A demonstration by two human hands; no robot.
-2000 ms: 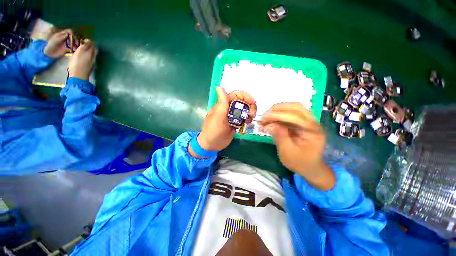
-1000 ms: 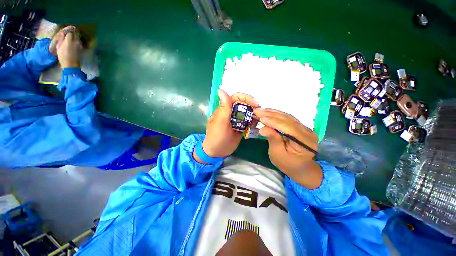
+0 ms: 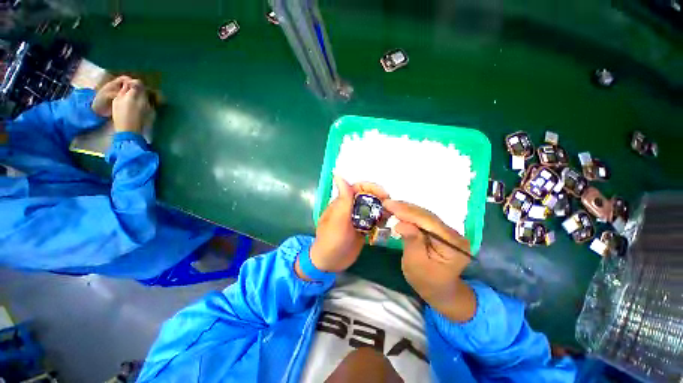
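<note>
My left hand holds a rounded-square black watch module with silver-white patches, face up, over the near edge of the green tray. A small flex tab shows at the module's lower edge. My right hand grips a slim dark stick, likely tweezers, with its fingertips at the module's right side. The stick's tip is hidden at the fingers. Small white pieces fill the tray in a loose heap.
Several modules cluster right of the tray, with a copper-brown part. Shiny blister trays stand at the far right. A grey metal upright rises behind the tray. Single modules lie farther off. A neighbour's hands are at left.
The view has shifted, so the bench things appear lower than a second ago. Two seconds ago my right hand was farther from the module; it now touches or nearly touches it. My left hand keeps its hold.
</note>
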